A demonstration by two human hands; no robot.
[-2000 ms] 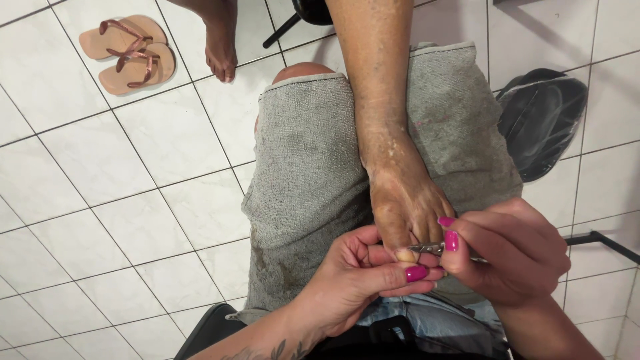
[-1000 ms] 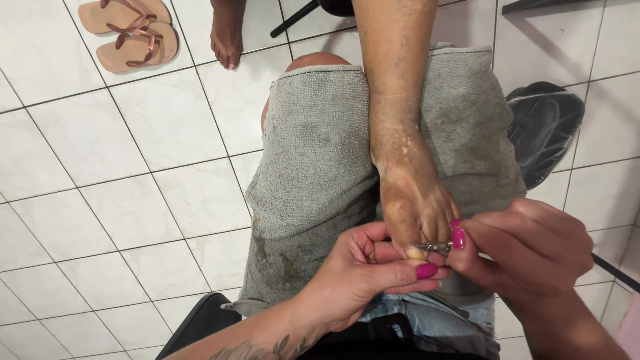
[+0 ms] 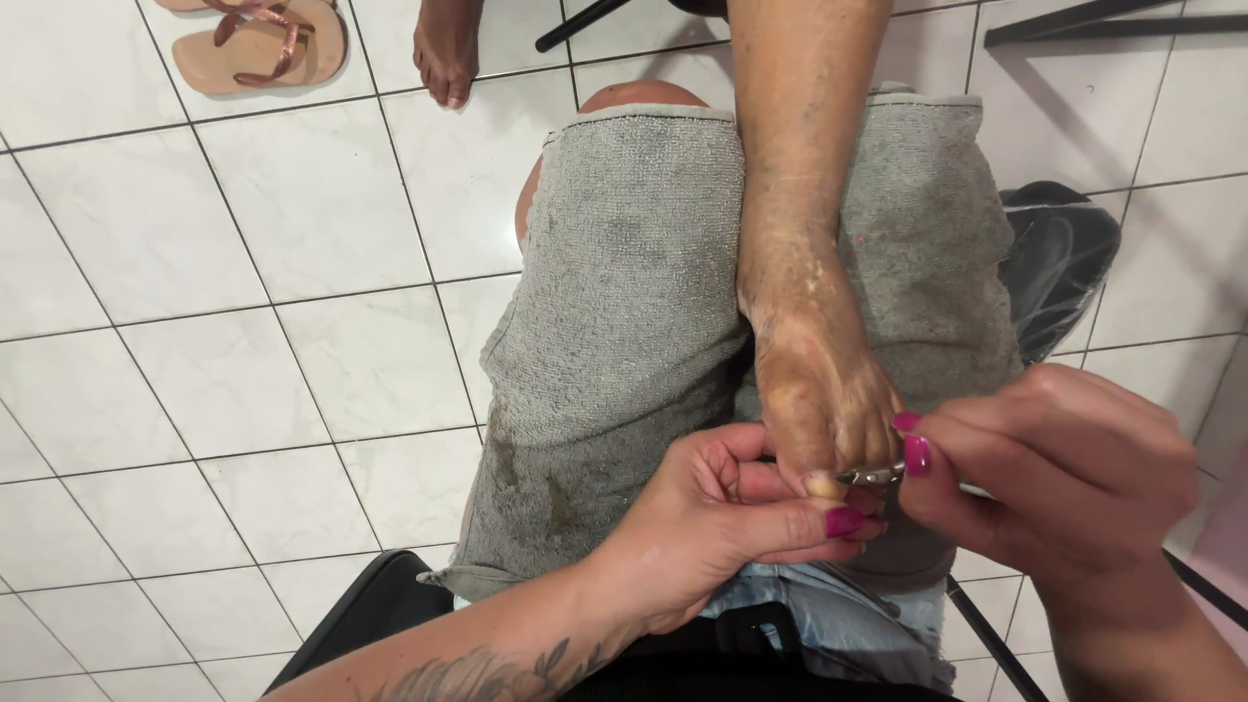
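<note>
Another person's foot (image 3: 829, 390) rests over the grey towel (image 3: 624, 253) on my lap, toes toward me. My left hand (image 3: 731, 517) grips the big toe, its thumb at the tip and its fingers around and beneath. A metal cuticle nipper (image 3: 873, 475) is held in my right hand (image 3: 1043, 468), between thumb and fingers; its tip touches the side of the big toenail (image 3: 824, 486). The handles are mostly hidden by my right hand.
The person's other foot (image 3: 448, 58) is on the tiled floor at the top. Flip-flops (image 3: 258, 54) lie at upper left. A black shoe under clear plastic (image 3: 1058, 263) is right of the towel. Black metal legs (image 3: 1102, 27) show at upper right, and a black seat edge (image 3: 361, 604) at lower left.
Both hands keep their hold on the toe and the nipper, whose tip stays at the big toenail. The view has shifted slightly.
</note>
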